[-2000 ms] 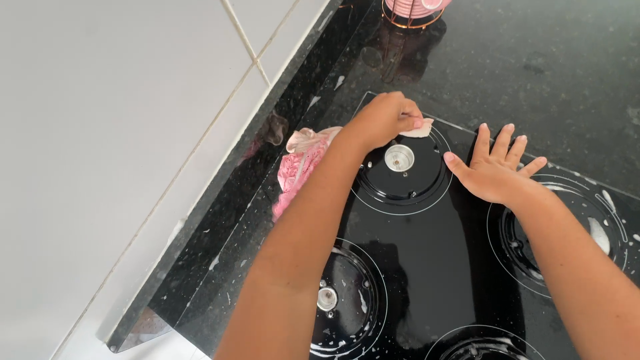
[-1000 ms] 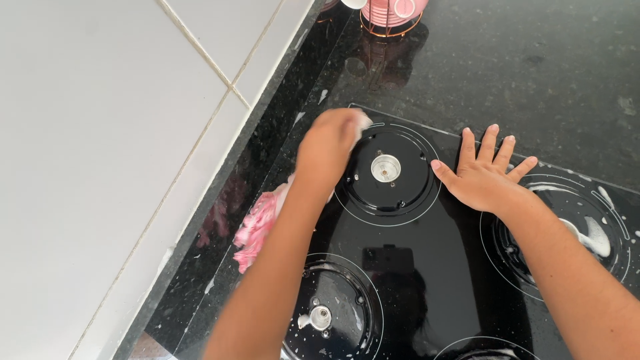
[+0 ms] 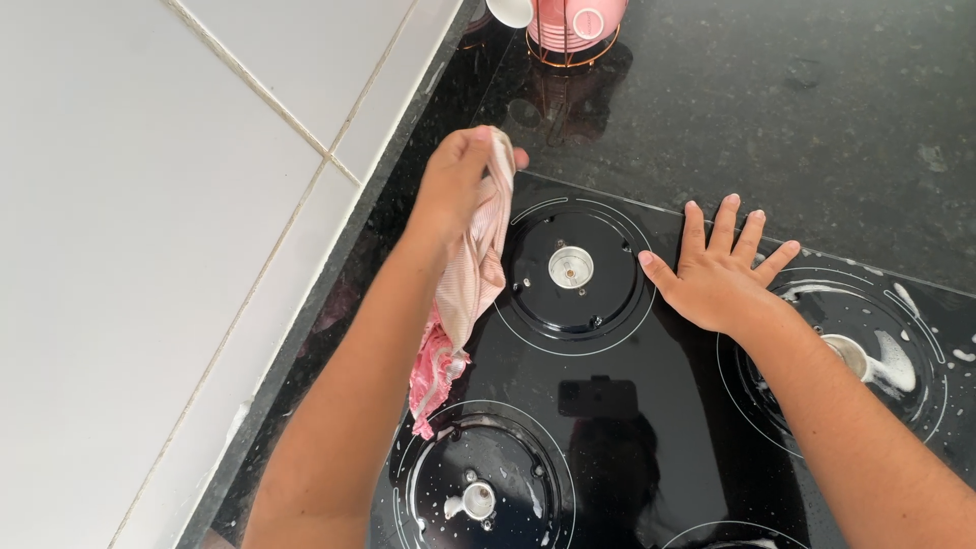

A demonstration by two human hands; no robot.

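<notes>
My left hand [image 3: 457,179] grips a striped beige and pink cloth [image 3: 474,263] near the top left corner of a black glass cooktop [image 3: 640,366]. From the fingers the cloth hangs down, with its ruffled pink end over the glass. My right hand [image 3: 720,282] lies with fingers spread on the cooktop's far edge and holds nothing. Between the hands is a burner seat [image 3: 570,267] with a bare metal centre and a few drops. White foam lies on the right burner seat [image 3: 854,358] and on the lower left one [image 3: 479,499].
Beyond the cooktop, on the dark stone counter [image 3: 762,99], pink cups [image 3: 591,23] sit in a copper-coloured wire rack [image 3: 568,61]. A white tiled wall [image 3: 152,229] rises along the left. Part of another burner ring [image 3: 736,534] shows at the bottom edge.
The left hand has moved from the top burner's rim to the cooktop's upper left corner. The cloth, bunched beside the arm earlier, now hangs stretched out from that hand. The right hand remains spread.
</notes>
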